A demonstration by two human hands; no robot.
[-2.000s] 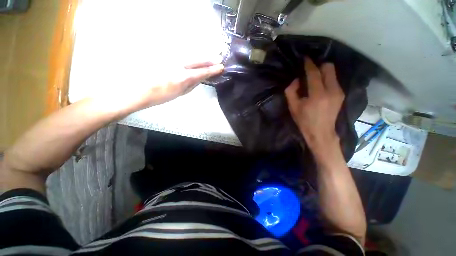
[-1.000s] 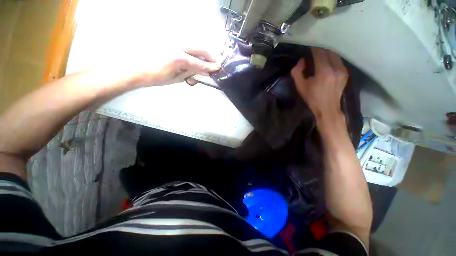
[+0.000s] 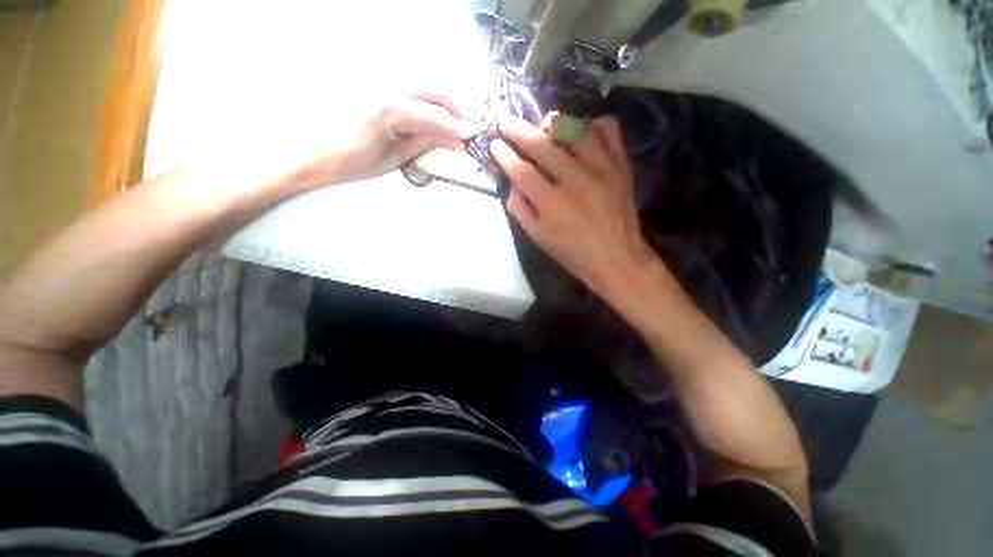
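The dark, glossy leather garment (image 3: 719,229) lies bunched under the arm of the white sewing machine (image 3: 806,87) and hangs over the table's front edge. My left hand (image 3: 419,133) pinches the garment's edge just left of the presser foot area (image 3: 512,87), which is partly lost in lamp glare. My right hand (image 3: 561,190) is close beside it, its fingertips on the same edge in front of the foot. A pale round knob (image 3: 567,130) shows just behind my right fingers.
The white table (image 3: 381,245) has a tan board with an orange edge (image 3: 129,98) at its left. Grey quilted cloth (image 3: 163,381) hangs at lower left. A blue plastic object (image 3: 572,441) is below. A white tray (image 3: 860,343) with small items and partly hidden blue snips (image 3: 819,292) are at right.
My right hand has moved left from the middle of the garment to its edge near my left hand. The garment has spread further right and covers more of the snips and the blue object.
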